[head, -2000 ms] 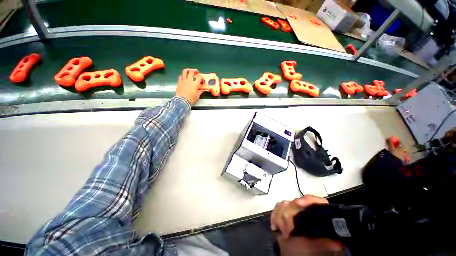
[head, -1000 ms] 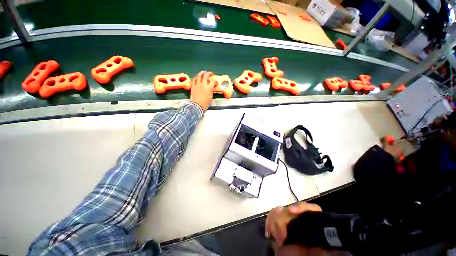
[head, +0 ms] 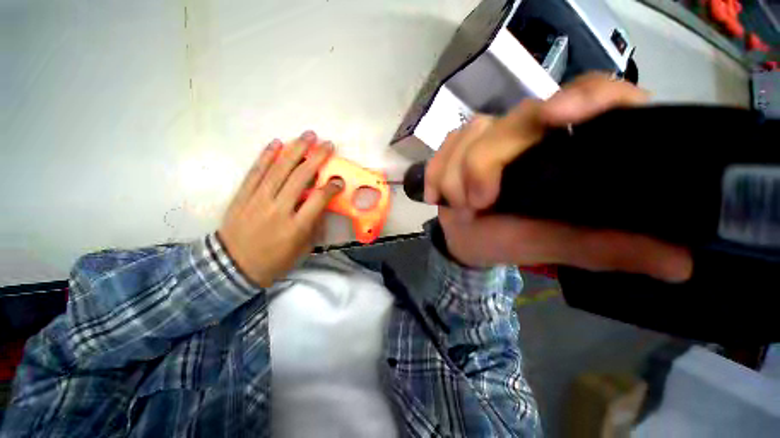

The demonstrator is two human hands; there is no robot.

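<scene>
An orange controller-shaped housing (head: 377, 224) lies on the white bench close to its near edge. My left hand (head: 278, 205) lies over the housing's left part, with fingers spread and pressing on it, and covers that end. My right hand (head: 522, 184) is closed around the black electric screwdriver (head: 633, 188), which lies nearly level and looks large near the camera. The thin bit (head: 393, 182) points left and its tip is at the housing's upper right end. I cannot tell whether a screw is on the tip.
The screw feeder (head: 479, 81) stands on the white bench (head: 103, 128) behind my right hand, partly hidden by it. Orange pieces (head: 727, 15) show at the top right corner. A brown box-like object (head: 605, 402), blurred, is below the bench at the lower right.
My left hand has moved from the conveyor to the bench's near edge, where it holds a housing down. The screwdriver has come up to that housing. The view has tilted down.
</scene>
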